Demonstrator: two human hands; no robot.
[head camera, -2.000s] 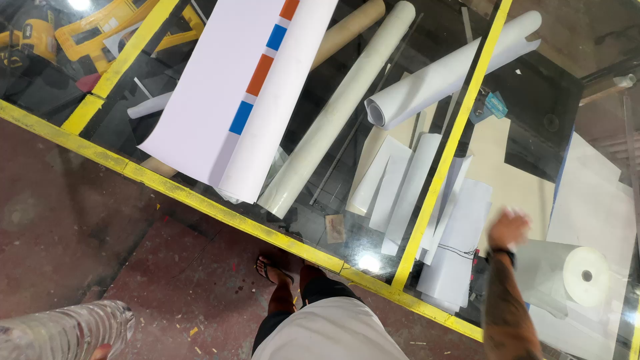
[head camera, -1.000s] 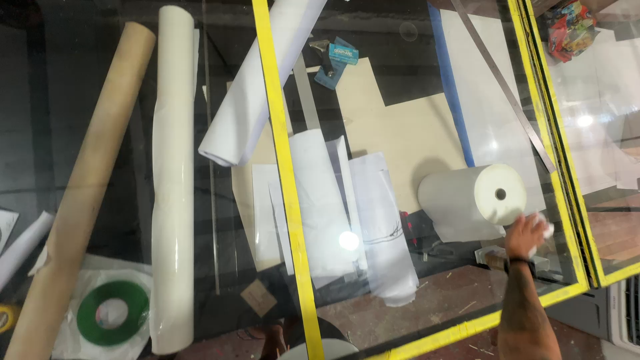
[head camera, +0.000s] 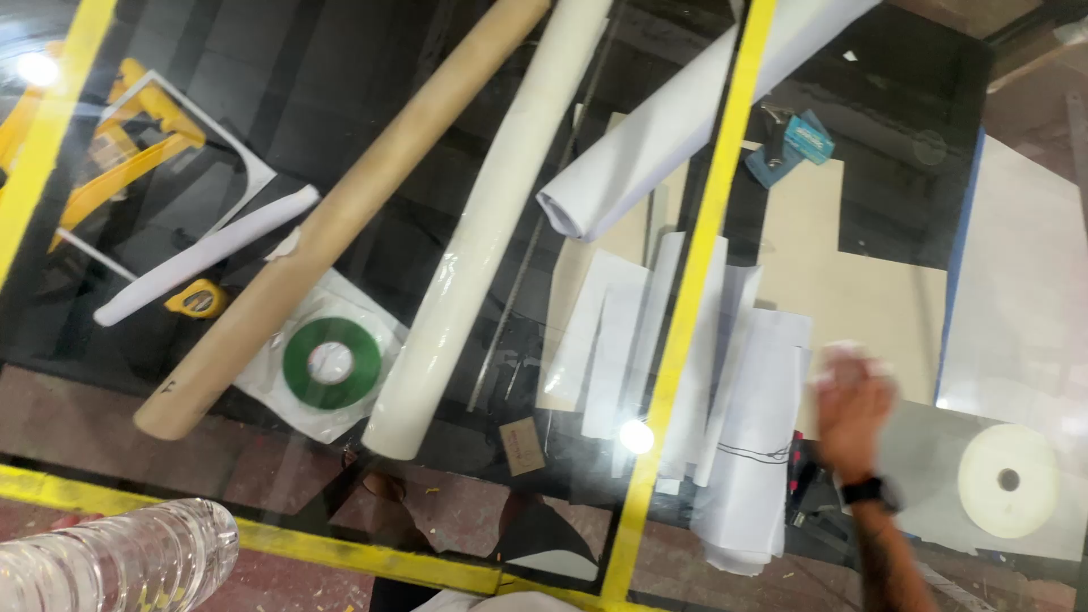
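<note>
My right hand, blurred and wearing a dark wristband, is over the glass tabletop, with a crumpled white cloth or tissue at its fingers. It is left of the thick white roll, seen through the glass. At the lower left edge a clear ridged plastic bottle lies across the view. Only fingertips of my left hand show behind the bottle; the rest is hidden.
Yellow tape runs along the glass. Beneath it are a brown cardboard tube, a glossy white roll, rolled paper, green tape, a yellow tape measure and cream sheets.
The sheet with orange and blue blocks, in view two seconds ago, is out of view. My right hand has moved left from beside the thick white roll. The bottle is back in view.
</note>
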